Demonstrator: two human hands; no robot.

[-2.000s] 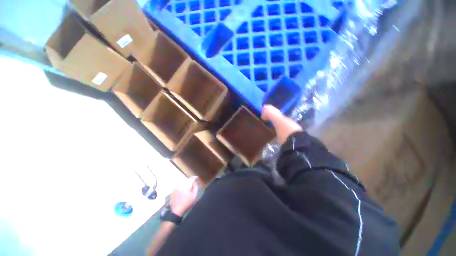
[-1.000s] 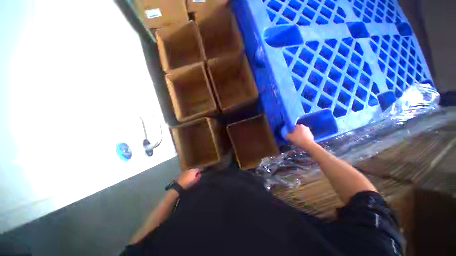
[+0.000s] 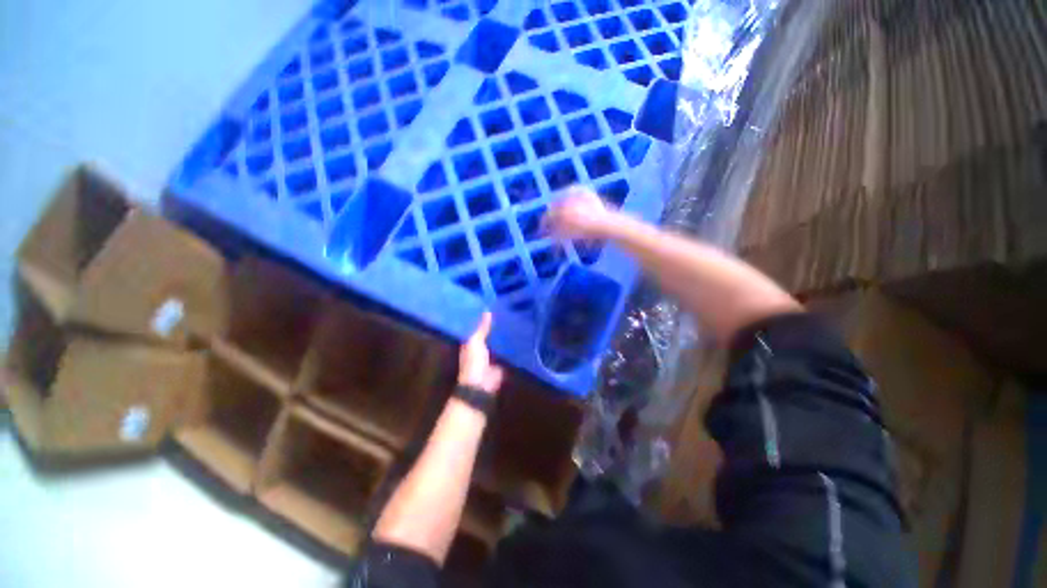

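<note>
A large blue plastic pallet (image 3: 419, 178) lies with its square hollow feet facing up, its near edge alongside and partly over a double row of open brown cartons (image 3: 327, 459). My left hand (image 3: 477, 358) grips the pallet's near edge, with a finger up against its side and the other fingers partly hidden. My right hand (image 3: 576, 216) is on the pallet's grid near the right-hand corner foot, fingers curled at the grid bars. It is blurred and its fingertips are hard to see.
Crinkled clear film (image 3: 643, 368) lies along the pallet's right side. Beyond it is a stack of flat brown cardboard (image 3: 884, 149). Cartons with raised flaps and white labels (image 3: 138, 276) stand at the left. A pale surface (image 3: 149, 517) is at lower left.
My left hand has moved from the nearest carton to the pallet's edge. My right hand has moved from the corner onto the grid. The pallet now overlaps the cartons, and the view has turned.
</note>
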